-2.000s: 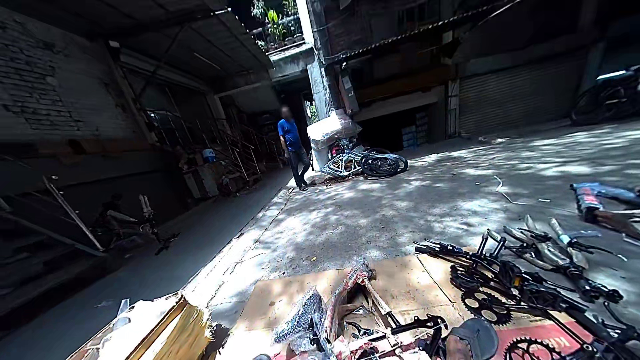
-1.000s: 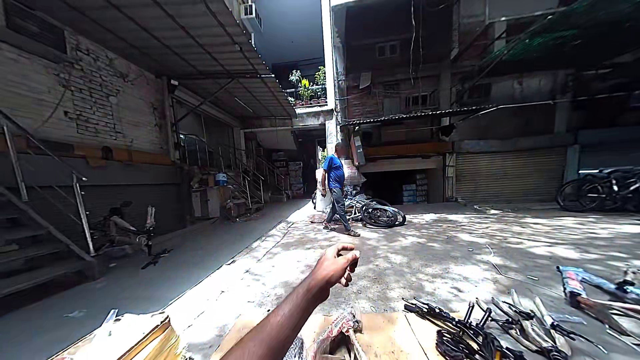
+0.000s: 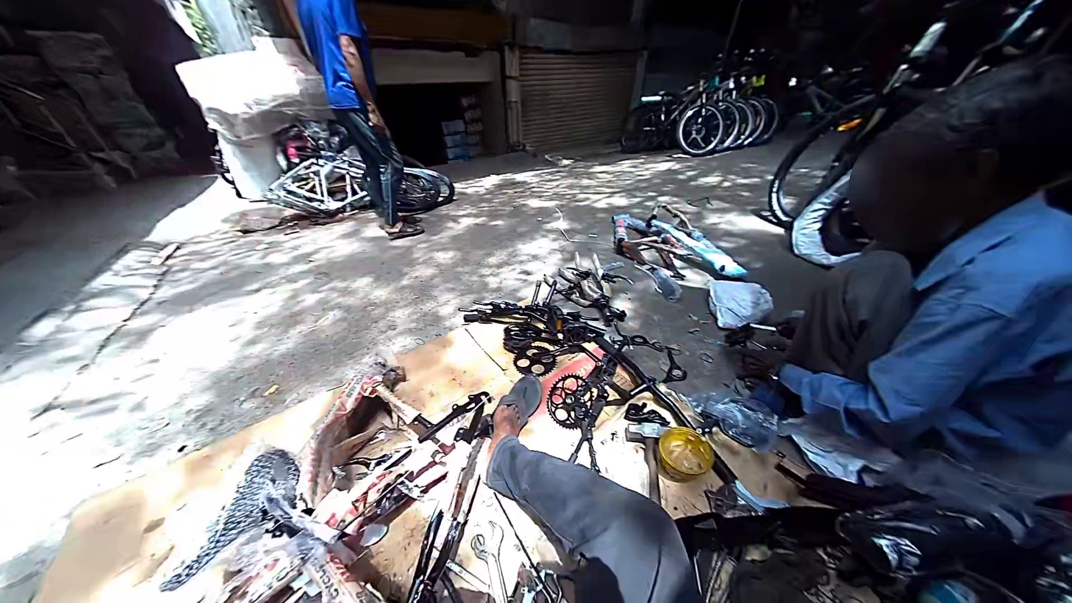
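Observation:
Neither of my hands shows in the frame of now. My outstretched leg in grey trousers [image 3: 586,511] ends in a sandalled foot on a cardboard sheet [image 3: 109,536]. Right of the foot lies a black chainring [image 3: 571,400], with more cranks and black bicycle parts behind it. A yellow tub [image 3: 685,455] of grease-like stuff stands beside a hammer [image 3: 646,432]. Left of my leg are a partly wrapped bicycle frame [image 3: 352,410], a bundled chain-like length in plastic [image 3: 251,502] and wrenches [image 3: 490,553].
A person in a light blue shirt [image 3: 963,335] crouches close at the right, hands low near small parts. Another person in a blue top [image 3: 335,59] stands by piled bicycles [image 3: 335,184]. A wrapped frame [image 3: 678,239] lies on the paving; parked bicycles [image 3: 703,126] line the back.
A raised hand and forearm, seen a second ago, are out of view. The view has swung down and to the right, bringing in the crouching person and my leg.

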